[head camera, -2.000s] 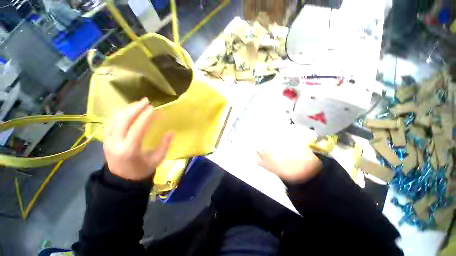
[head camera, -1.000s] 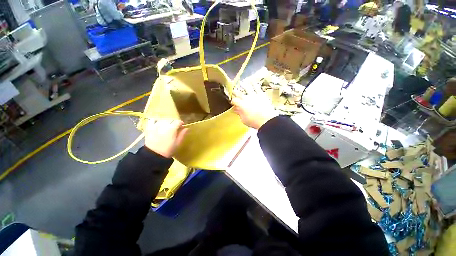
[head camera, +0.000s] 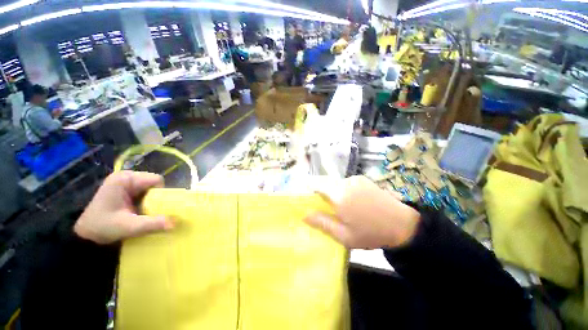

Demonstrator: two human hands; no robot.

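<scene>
A yellow bag (head camera: 235, 264) hangs upright close in front of me, its flat side facing me with a vertical seam down the middle. Its lower part is cut off by the picture's bottom edge. My left hand (head camera: 126, 207) grips the bag's top left corner, thumb on the near side. My right hand (head camera: 367, 213) grips the top right corner the same way. A yellow handle loop (head camera: 158, 151) stands up behind the top edge on the left. The bag's opening is not visible.
Behind the bag stands the white sewing machine (head camera: 335, 132). Tan tabs (head camera: 264, 149) lie heaped left of it, and more tabs (head camera: 422, 169) with blue-wrapped clips lie right. A control panel (head camera: 469, 151) and piled yellow bags (head camera: 532, 219) are at the right. A person (head camera: 40, 119) sits far left.
The view has lifted and swung right. The bag is now held closer, with a flat side facing me and its opening out of sight. Both hands have moved to its top corners.
</scene>
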